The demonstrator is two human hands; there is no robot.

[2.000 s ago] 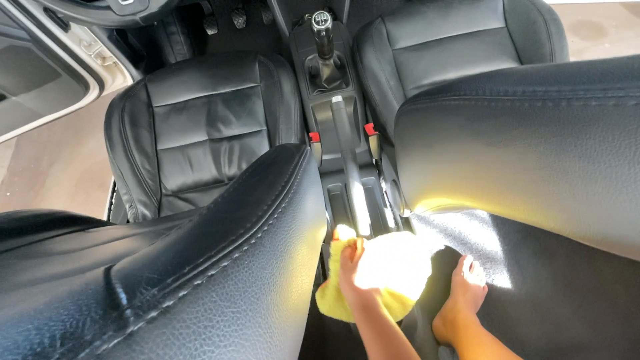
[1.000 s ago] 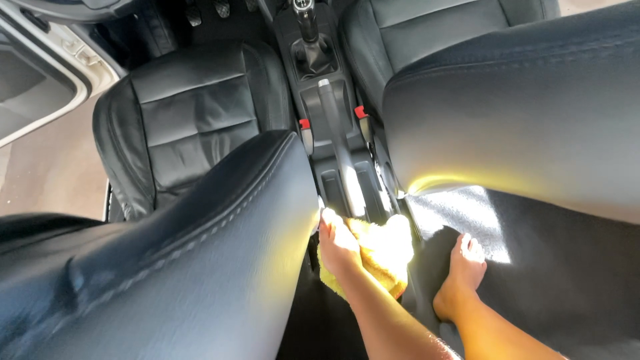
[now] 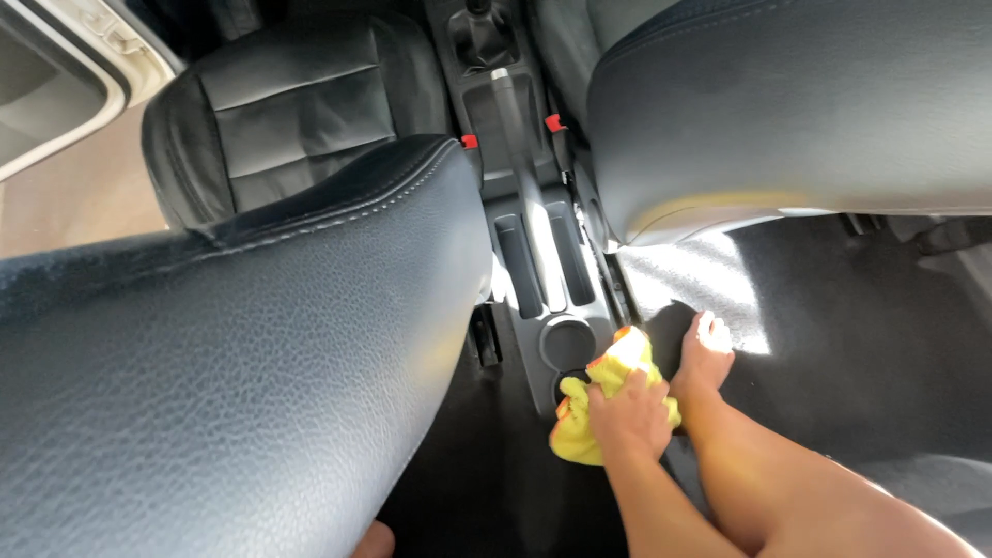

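Observation:
A crumpled yellow microfibre cloth (image 3: 577, 434) with orange edging is gripped in my right hand (image 3: 635, 415), its fingers pressed into the folds. Cloth and hand lie at the rear right corner of the grey centre console (image 3: 531, 341), over part of the rear cup holder. The round cup holder (image 3: 568, 343) in front of it shows, just behind the handbrake lever (image 3: 527, 186). My left hand is not identifiable; a small patch of bare skin at the bottom edge, left of the middle, cannot be told as a hand or another body part.
Black leather seatbacks flank the console, the left one (image 3: 271, 372) large and near, the right one (image 3: 790, 108) farther forward. Red seat-belt buckles (image 3: 553, 123) stand beside the lever. My bare foot (image 3: 704, 353) rests on the dark carpet (image 3: 837, 325). A seat rail (image 3: 486, 337) shows at left.
My right hand and the cloth have moved right across the console's rear end. The round cup holder, covered before, now shows. The view has shifted somewhat.

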